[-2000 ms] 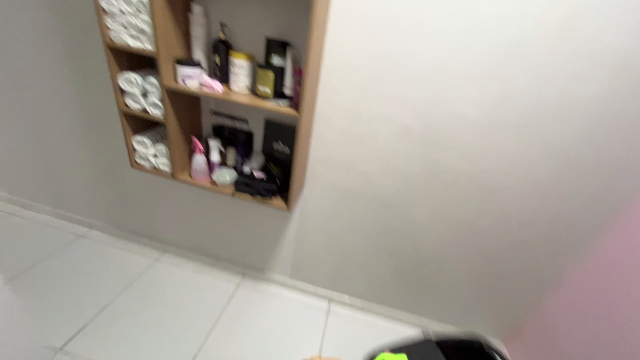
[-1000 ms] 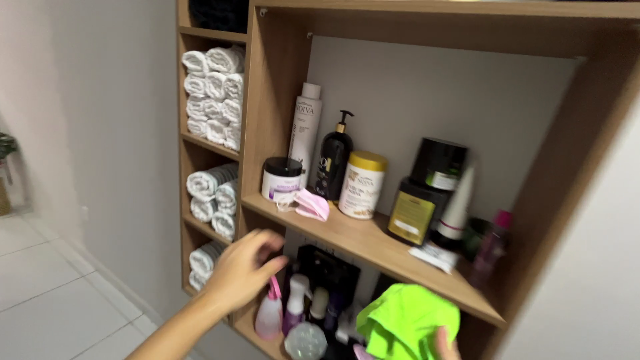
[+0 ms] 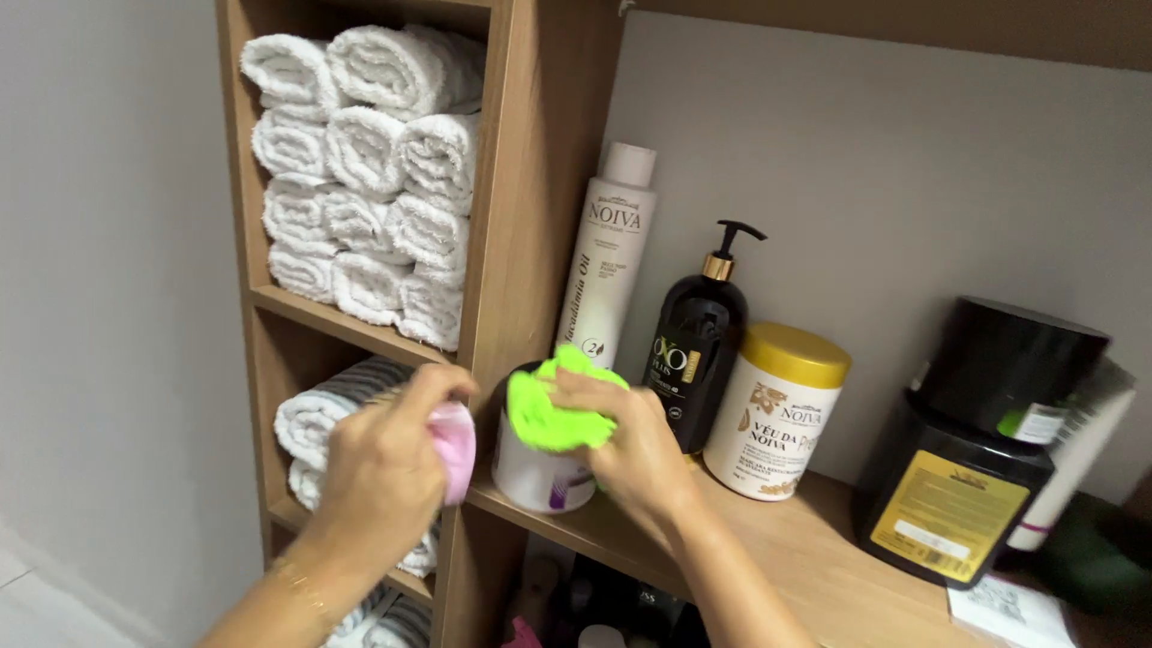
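My left hand (image 3: 391,450) is closed on a pink cloth item (image 3: 454,450), in front of the divider beside the towel compartments. My right hand (image 3: 621,423) grips a bright green cloth (image 3: 565,400) against the lid and upper side of a white jar (image 3: 540,477). Behind the jar a tall white bottle (image 3: 610,261) leans slightly. To its right stand a black pump bottle (image 3: 697,351) and a white jar with a gold lid (image 3: 778,409).
Rolled white towels (image 3: 364,180) fill the left compartment, with more towels (image 3: 315,423) below. Black containers (image 3: 972,441), a white tube (image 3: 1080,441) and a printed card (image 3: 1008,612) are at the shelf's right. Several items sit under the wooden shelf (image 3: 810,558).
The view has come much closer to the shelves. The pink item, on the shelf one second ago, is now in my left hand. The green cloth has moved from the lower right to the white jar.
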